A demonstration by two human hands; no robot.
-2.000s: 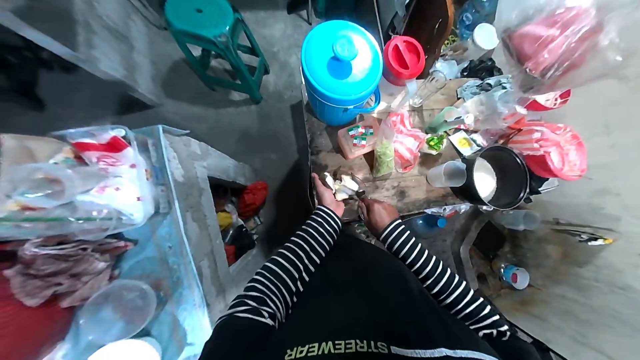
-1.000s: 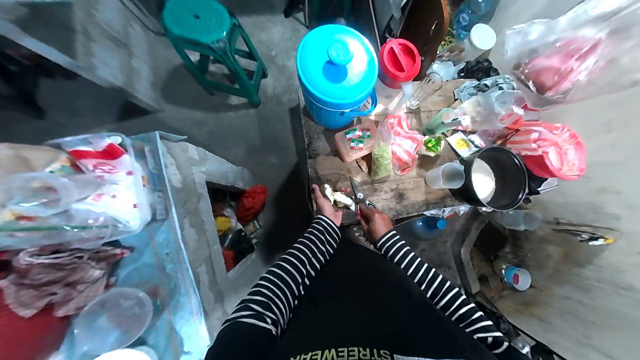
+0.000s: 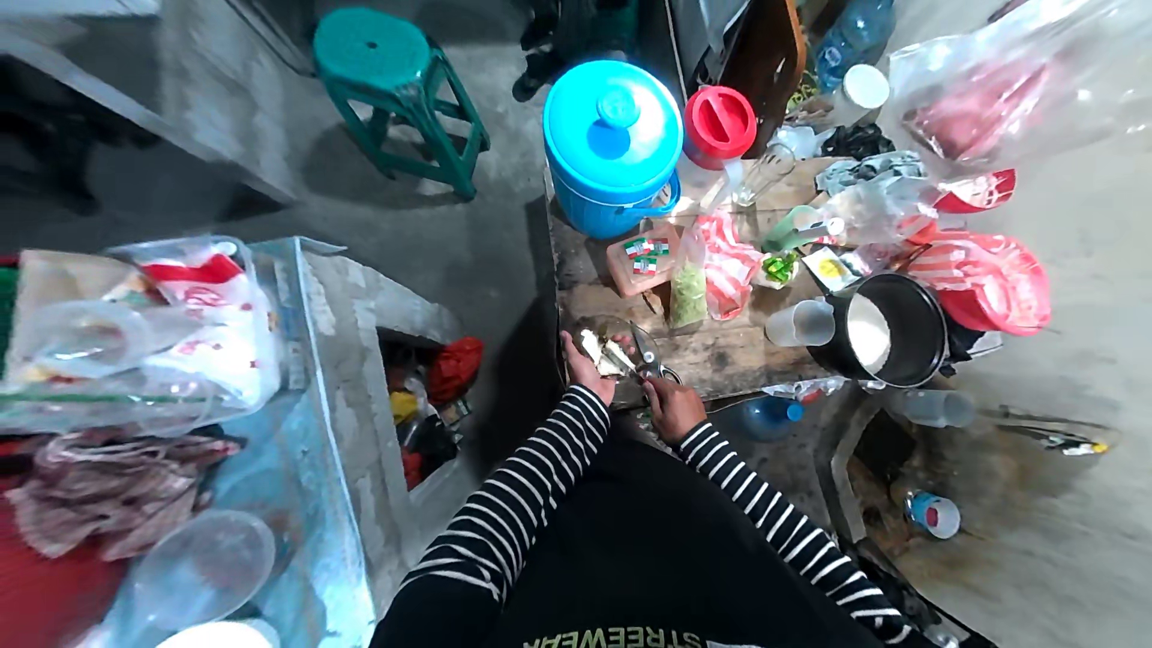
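My left hand [image 3: 588, 371] holds some white pieces of food [image 3: 607, 354], whose kind I cannot tell, over the near left corner of the wooden table [image 3: 729, 357]. Just to the right, my right hand [image 3: 673, 407] is closed on a slim metal utensil [image 3: 628, 363] that reaches toward the white pieces; it looks like a knife, but its shape is not clear. Scissors [image 3: 650, 351] lie beside it with their blades pointing away from me, and a round dish [image 3: 621, 331] is partly seen beneath the hands.
Behind the hands stand a blue lidded drink cooler [image 3: 612, 135], a red-lidded pitcher [image 3: 720, 126], a plastic food box [image 3: 642, 261] and a bag of chopped greens [image 3: 688, 292]. A black pot [image 3: 918, 333] and a plastic cup [image 3: 801, 324] are at the right. A green stool [image 3: 373, 49] stands on the floor.
My hands stay close together at the table's near left corner. The white pieces remain in my left hand.
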